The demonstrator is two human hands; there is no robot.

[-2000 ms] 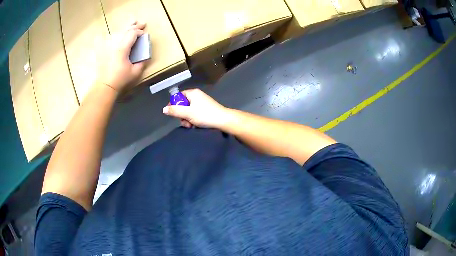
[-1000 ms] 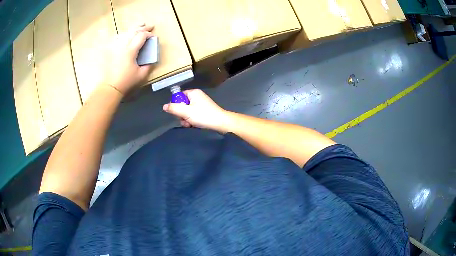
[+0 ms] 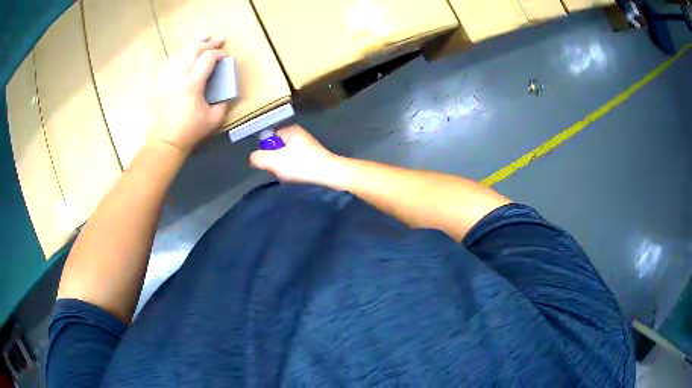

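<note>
My right hand (image 3: 300,157) grips the purple knob of a hand stamp (image 3: 262,123). The stamp's grey plate is at the near side edge of a brown carton (image 3: 235,30); its face is turned away, so contact cannot be told for certain. My left hand (image 3: 186,98) rests over the top of the same row of cartons and holds a small grey block (image 3: 221,80), perhaps an ink pad, with its flat side toward the right.
More cartons stand in a row, at the left (image 3: 57,129) and toward the upper right (image 3: 357,34). One beside the stamped carton has a dark opening in its near side (image 3: 379,76). Grey floor with a yellow line (image 3: 561,135) lies at the right. A green surface edges the left.
Two seconds ago the stamp's plate was slightly apart from the carton; it has moved up against or very near its side. The left hand stays on the cartons with the grey block. The view shifted slightly.
</note>
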